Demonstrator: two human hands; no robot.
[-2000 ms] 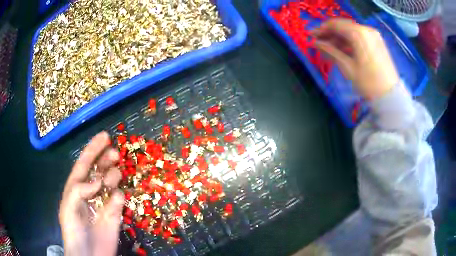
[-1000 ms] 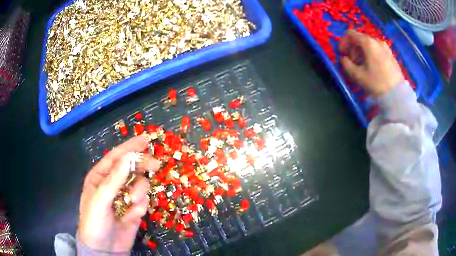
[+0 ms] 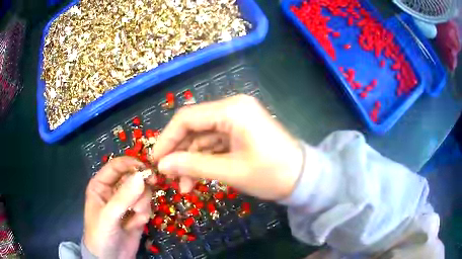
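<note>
My left hand [image 3: 117,205] is at the lower left over the pile, with a shiny metal piece [image 3: 145,174] pinched between thumb and forefinger and more metal pieces partly showing in its curled fingers. My right hand [image 3: 228,146] is over the pile, its thumb and fingertips together right beside that metal piece. Anything between its fingertips is too small and blurred to make out. Assembled red and metal pieces [image 3: 190,210] are heaped on the clear blister tray [image 3: 273,222], partly hidden by both hands.
A large blue tray [image 3: 152,69] full of gold-silver pieces is at the upper left. A blue tray [image 3: 354,101] with loose red parts is at the upper right. Another small blue tray [image 3: 434,81] is beside it, near a round white grille [image 3: 428,7].
My right hand has moved left from the red-part tray to my left hand over the pile. My left hand still holds metal pieces. The view has shifted slightly.
</note>
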